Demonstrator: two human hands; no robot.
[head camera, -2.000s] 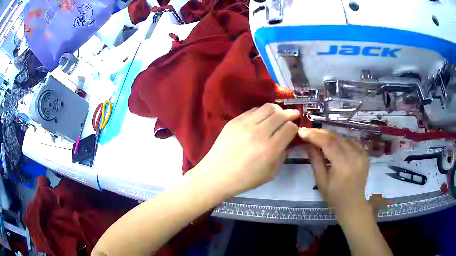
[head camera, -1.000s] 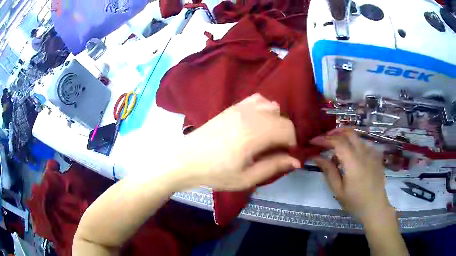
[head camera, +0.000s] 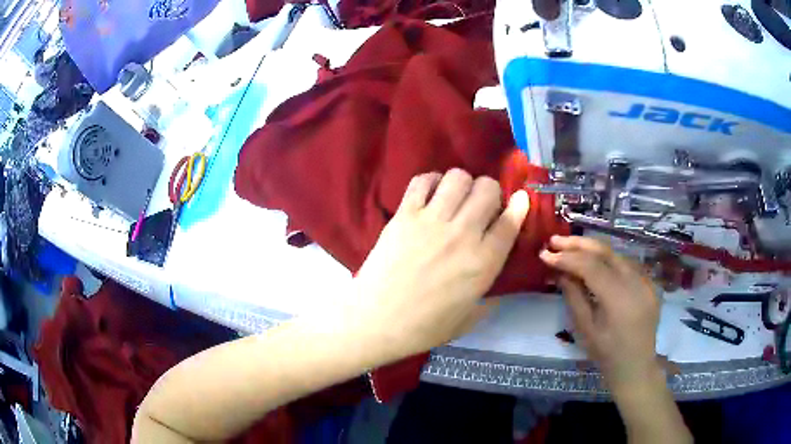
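Observation:
A dark red knit garment (head camera: 338, 152) lies on the white table, its right edge at the lit presser foot (head camera: 564, 186) of the sewing machine (head camera: 607, 78). My left hand (head camera: 447, 260) lies on the garment just left of the foot, fingers bent and holding the cloth, thumb near the foot. My right hand (head camera: 607, 299) is below the foot, fingertips at the garment's right edge; whether they pinch it is not clear. A narrow red binding strip (head camera: 737, 259) runs from the right toward the foot through a metal guide (head camera: 637, 232).
Thread snips (head camera: 715, 326) lie right of my right hand. Red and yellow scissors (head camera: 186, 179), a dark rectangle (head camera: 152, 237) and a grey vented part (head camera: 100, 160) are at left. A ruled strip (head camera: 520, 373) follows the front edge. More red cloth (head camera: 130, 347) hangs at lower left.
The camera view shifted. My left hand went from beside the foot to lifted over the cloth, then back down near the foot. A garment flap now hangs over the front edge. My right hand stayed below the foot.

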